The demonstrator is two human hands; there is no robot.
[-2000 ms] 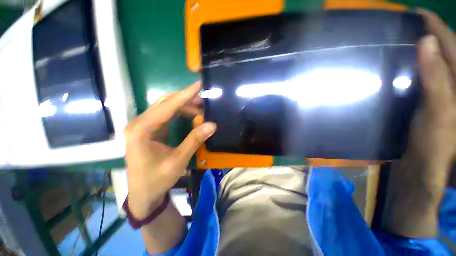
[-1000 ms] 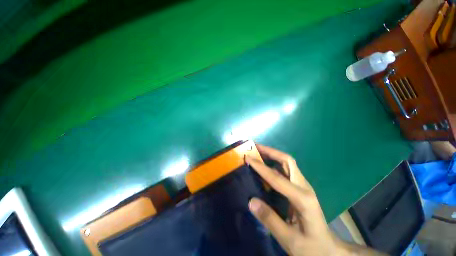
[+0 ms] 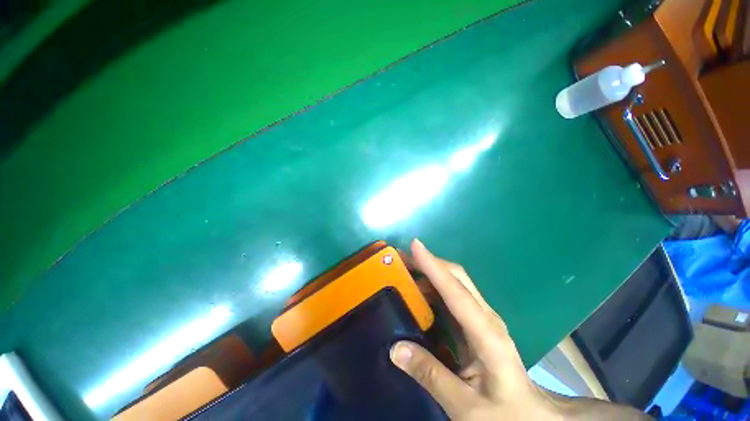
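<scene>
The black screen [image 3: 329,362] lies in the orange holder [image 3: 341,308] at the bottom middle, cut off by the lower edge. Orange corner tabs show along its far side, one with a screw. My right hand [image 3: 469,345] is at the screen's right end. Its thumb rests on the black surface near the corner, and its fingers extend past the holder's right side. Whether the screen is bare or has a frame around it cannot be told. My left hand is out of the picture.
A green mat [image 3: 271,181] covers the bench. An orange-brown machine [image 3: 666,123] with a metal handle stands at right, a squeeze bottle [image 3: 592,93] beside it. A black tray [image 3: 637,329] is at lower right, near blue clothing [image 3: 699,271]. A white board's edge [image 3: 25,386] shows at lower left.
Two seconds ago both hands were at the screen over the holder; the left has since left view. Since one second ago, my right fingers have straightened and moved off the corner tab; the view has shifted slightly.
</scene>
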